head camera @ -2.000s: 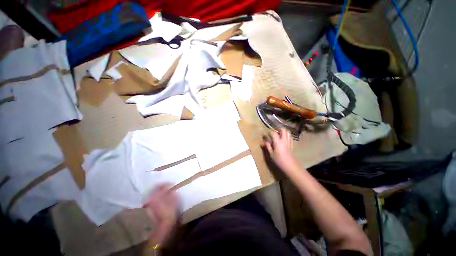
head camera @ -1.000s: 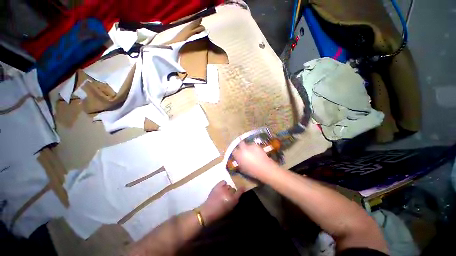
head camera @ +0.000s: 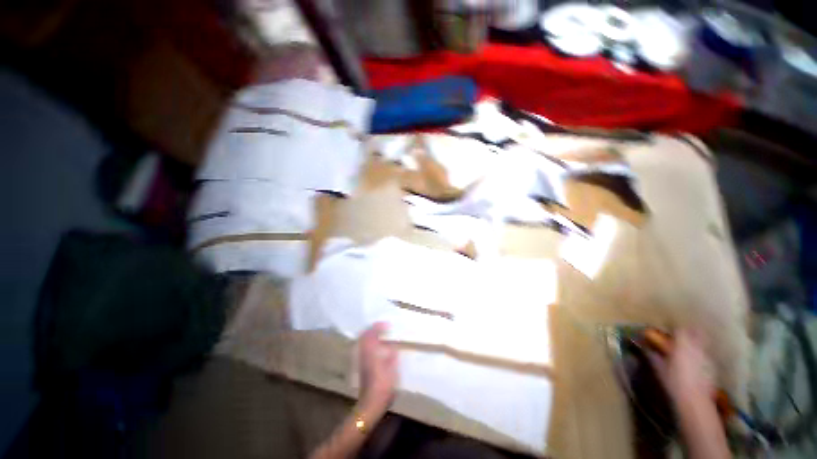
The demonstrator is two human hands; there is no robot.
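A white garment panel (head camera: 484,296) lies flat in front of me, with a long tan strip along its near part and a short dark line above it. My left hand (head camera: 378,368) rests at the panel's near edge, left of its middle, holding nothing that I can see. My right hand (head camera: 685,363) is at the right, blurred, closed around the orange-brown handle of the iron (head camera: 658,341). The iron is right of the panel, apart from it; its soleplate is dark and blurred.
Flat white panels (head camera: 278,170) lie at the left. A crumpled white-and-tan heap (head camera: 502,179) is at the back centre. A blue bundle (head camera: 423,104) and red cloth (head camera: 582,85) are behind, with white rounds (head camera: 618,34) on the cloth. The beige pad (head camera: 690,260) extends right.
The view has swung left. The iron has moved off the panel's right end to the right. My left hand has moved left along the near edge.
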